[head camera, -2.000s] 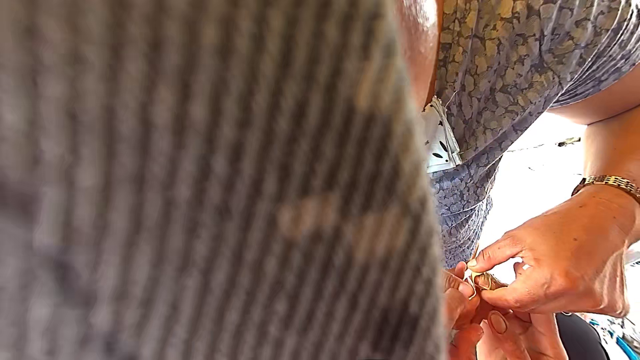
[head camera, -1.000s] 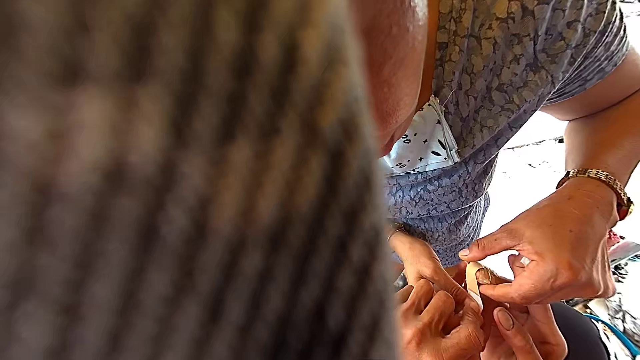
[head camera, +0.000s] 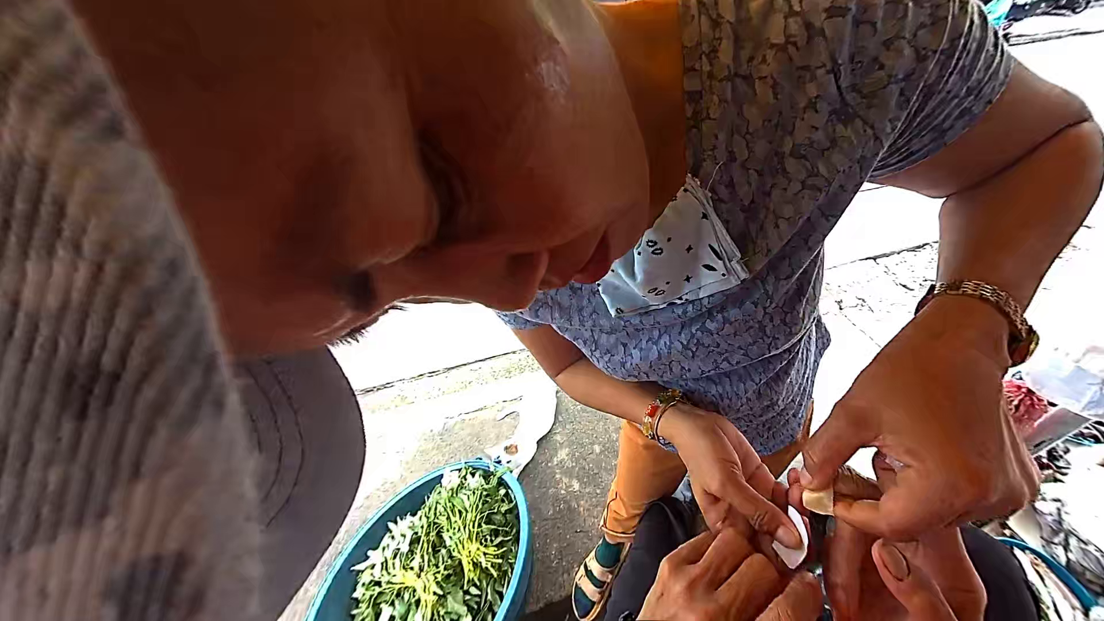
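Note:
At the bottom edge, my left hand (head camera: 720, 578) has its fingers curled beside a small white piece (head camera: 792, 539); whether it grips anything is hidden. The co-worker's braceleted hand (head camera: 720, 466) touches that piece from above. My right hand (head camera: 918, 573) lies low, thumb bent upward, partly covered by the co-worker's watch-wearing hand (head camera: 940, 431). Between that hand's thumb and forefinger, a small beige strip (head camera: 818, 500) sits around a fingertip, pressed by the thumb. Whose fingertip it is cannot be told, as the hands overlap closely.
A blue tub (head camera: 524, 526) of leafy green stems (head camera: 440, 548) stands on the pavement at lower left. A person's head and cap brim (head camera: 306, 448) fill the upper left, close to the camera. Another blue rim (head camera: 1056, 565) shows at lower right.
The view has swung, showing more of the person and the tub. The beige strip stood up as a longer band a second ago; now it lies short against the fingertip. The white piece now shows clearly.

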